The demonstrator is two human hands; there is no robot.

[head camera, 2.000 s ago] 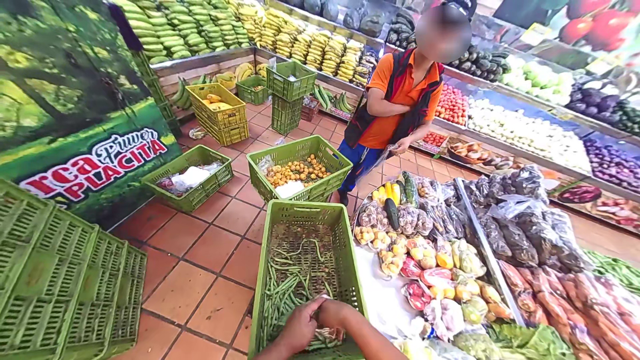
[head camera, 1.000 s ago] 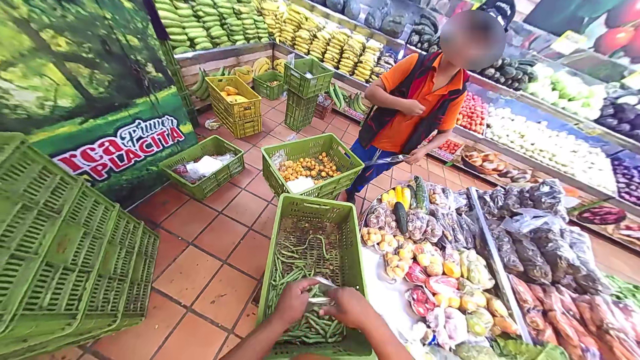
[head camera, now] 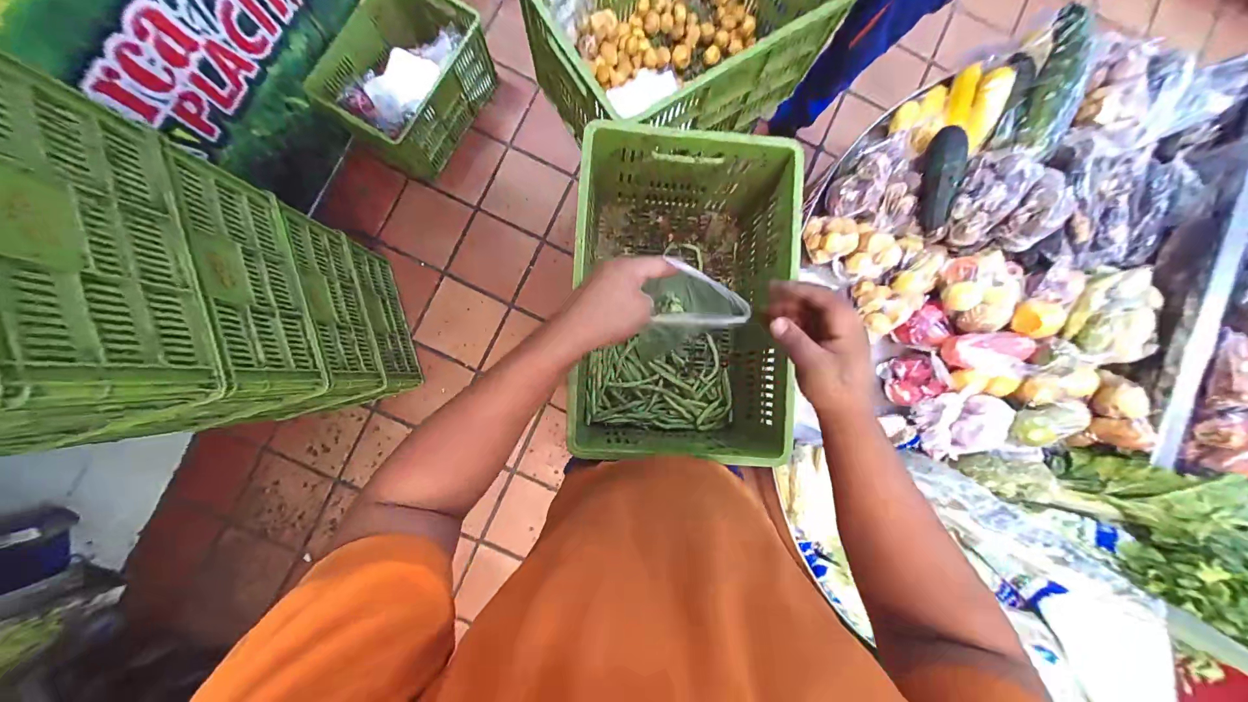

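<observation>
My left hand (head camera: 616,300) grips the rim of a clear plastic bag (head camera: 697,302), whose mouth hangs open above a green plastic crate (head camera: 780,429). Off the bag's right side, my right hand (head camera: 824,341) is held with its fingers curled and apart, with nothing visible in it; it is slightly blurred. Green beans (head camera: 663,385) lie in the near half of the crate, below the bag. The crate's far half shows a few loose beans and bits of debris on its floor. The bag looks empty, though beans show through its film.
Stacked green crates (head camera: 195,263) rise at the left. Beyond the bean crate is a crate of small orange-yellow produce (head camera: 673,39), and a smaller crate (head camera: 409,146) holds plastic bags. Bagged vegetables (head camera: 985,283) cover the display on the right, with leafy greens (head camera: 1180,536) nearer me.
The bag, bunched between both hands earlier, is now spread open in my left hand. My right hand has moved away from it to the right. The view has tilted down sharply.
</observation>
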